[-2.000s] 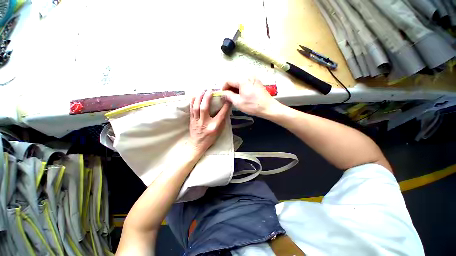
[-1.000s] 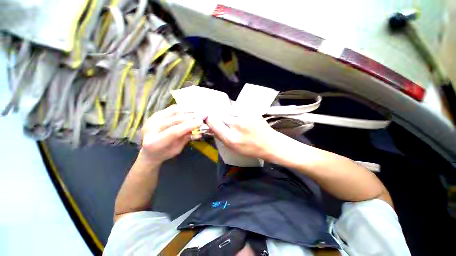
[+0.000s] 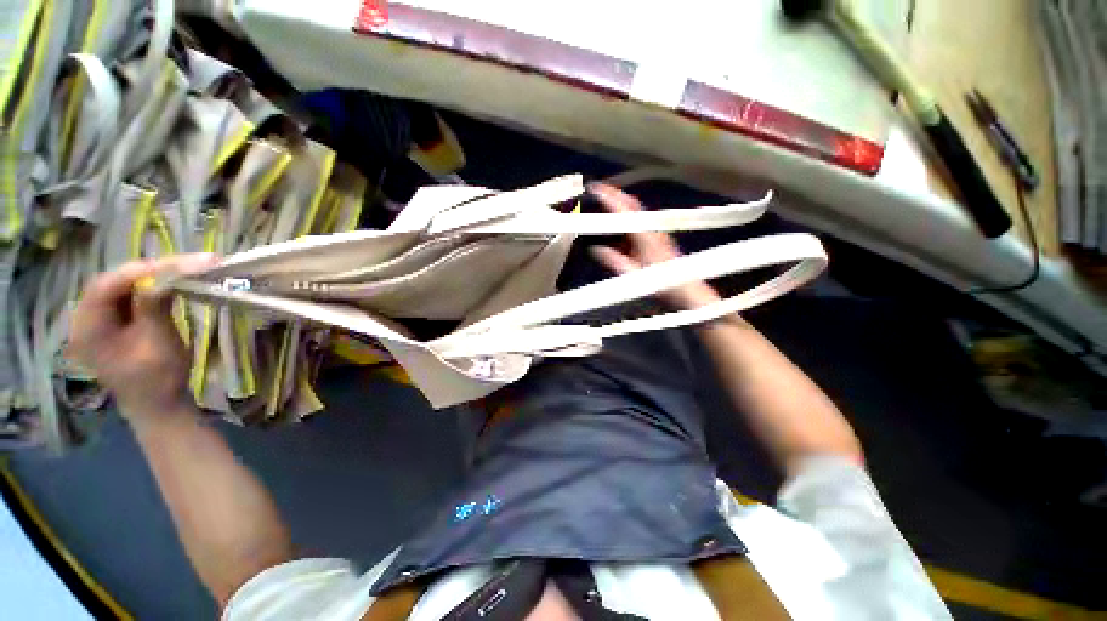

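Note:
The beige bag body (image 3: 364, 273) is held above my aproned lap, its opening with the zipper facing up. Two beige handles (image 3: 728, 273) stretch out to the right. My left hand (image 3: 134, 322) grips the bag's left end, where a bit of yellow tape shows. My right hand (image 3: 643, 249) is behind the handles at the bag's right side, fingers apart and partly hidden; I cannot tell whether it touches the bag.
A heap of stacked bags (image 3: 231, 243) with yellow edges lies at left. The worktable (image 3: 534, 103) has red strips (image 3: 777, 121) along its edge. A hammer (image 3: 929, 121), snips (image 3: 1002, 140) with a cord, and folded bag pieces (image 3: 1080, 134) lie at right.
The bag has come off the table edge to above my lap and turned opening up. My left hand has moved left to the bag's end. My right hand has moved away from it to the right.

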